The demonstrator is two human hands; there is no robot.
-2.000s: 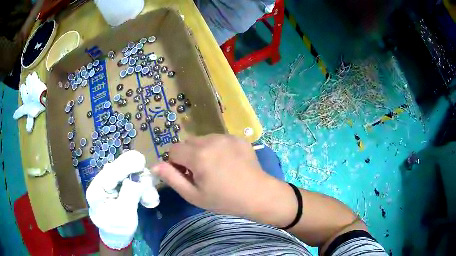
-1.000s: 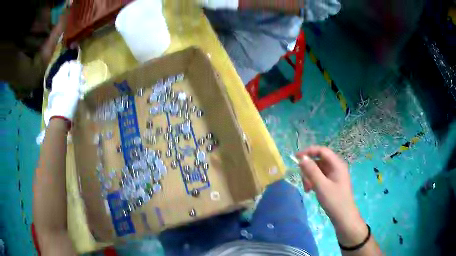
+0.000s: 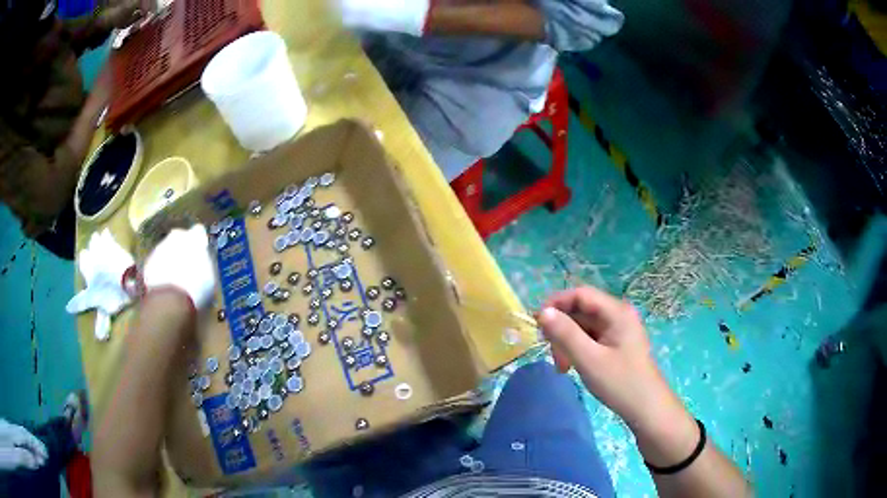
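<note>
Many small round buttons, some dark and some pale-ringed (image 3: 261, 342), lie loose in a brown cardboard tray (image 3: 413, 253) with blue print. My left hand (image 3: 182, 261), in a white cotton glove, reaches over the tray's upper left part. Its fingertips point down and hide what is under them. My bare right hand (image 3: 603, 352) is right of the tray, beyond the table corner, with a thin pale strip (image 3: 523, 317) between thumb and finger. A pale ring (image 3: 404, 391) lies in the tray's lower right.
Left of the tray are spare gloves (image 3: 101, 280), a dark-filled dish (image 3: 136, 173) and a cream dish (image 3: 187, 171) holding a small round piece. Behind are a white tub (image 3: 255, 92) and a red-brown basket (image 3: 180, 49). Two people sit nearby. Red stool (image 3: 556, 160); scrap (image 3: 686, 253) on the floor.
Both hands have parted from above the tray. My left hand went to the dishes and has come back over the tray's left part. My right hand moved right. The view shifted.
</note>
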